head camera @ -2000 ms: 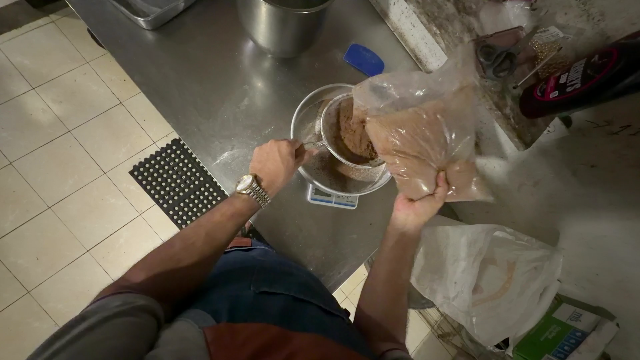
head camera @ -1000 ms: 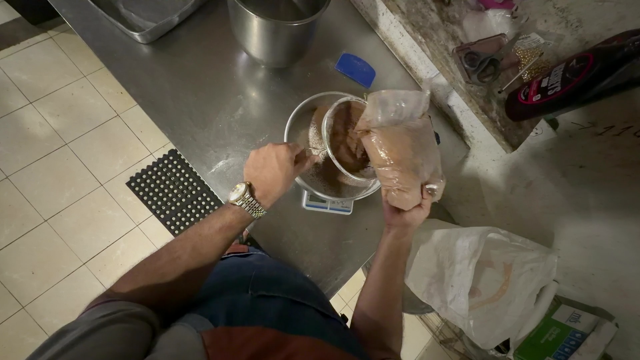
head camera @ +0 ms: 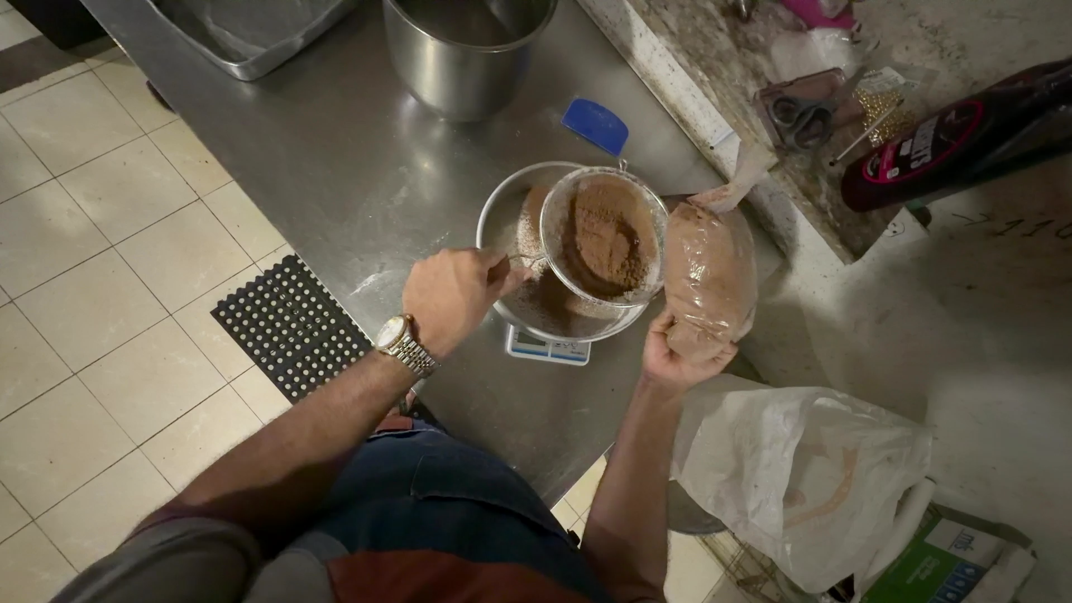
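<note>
My left hand (head camera: 456, 297), with a metal-banded watch on its wrist, grips the thin handle of a round mesh sieve (head camera: 607, 234). Brown powder (head camera: 605, 239) lies heaped in the sieve, which is over the right part of a metal mixing bowl (head camera: 494, 213). White and brown powder shows inside the bowl. Beneath the bowl, a white and blue kitchen scale (head camera: 548, 347) pokes out at the near edge. My right hand (head camera: 687, 356) holds the lower end of a clear plastic bag of brown powder (head camera: 712, 272), upright beside the sieve's right rim.
Beyond the bowl on the steel table (head camera: 335, 193) are a blue plastic scraper (head camera: 596, 126), a deep steel pot (head camera: 469, 67) and a metal tray (head camera: 251, 63). Scissors (head camera: 800, 117) and a dark Hershey's bottle (head camera: 946, 142) are at upper right. A white plastic bag (head camera: 812, 477) sits at lower right.
The powder bag in my right hand was tilted over the sieve's right side two seconds ago; it has moved off to the right. More of the powder in the sieve now shows.
</note>
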